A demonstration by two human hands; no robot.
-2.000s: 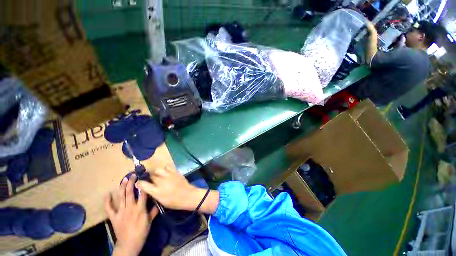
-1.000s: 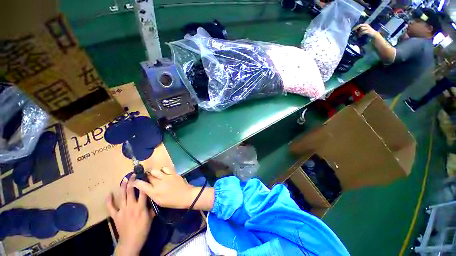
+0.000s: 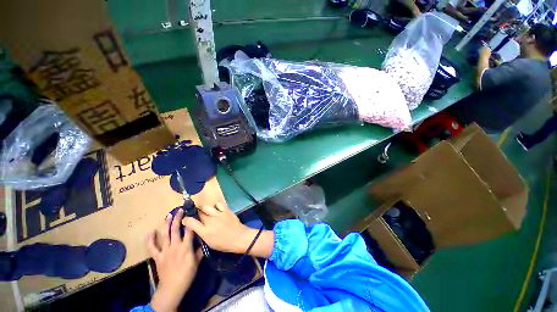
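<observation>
My right hand [image 3: 218, 229] is closed around the dark handle of a soldering iron [image 3: 190, 209]. Its metal shaft points up and away over the cardboard work mat [image 3: 146, 213]. My left hand [image 3: 175, 255] is beside it, fingers on a dark plastic cover [image 3: 173, 217] at the mat's near edge. The hands and iron mostly hide this cover, and the left grip is partly hidden. Several loose dark covers [image 3: 194, 161] lie beyond the iron tip. An overlapping row of covers [image 3: 105, 255] lies at left. More dark covers [image 3: 238, 274] are in the box at my lap.
The soldering station [image 3: 226, 122] stands right of the mat, its cord [image 3: 243, 186] running toward my right wrist. An upright carton [image 3: 91, 73] and clear bag [image 3: 46, 146] are at left. Large bags [image 3: 311, 97] lie on the green bench. A person [image 3: 516, 79] and open carton [image 3: 458, 189] are at right.
The whole view has shifted, so the bench sits a little farther right in the picture. Both hands and the iron stay at about the same place on the mat.
</observation>
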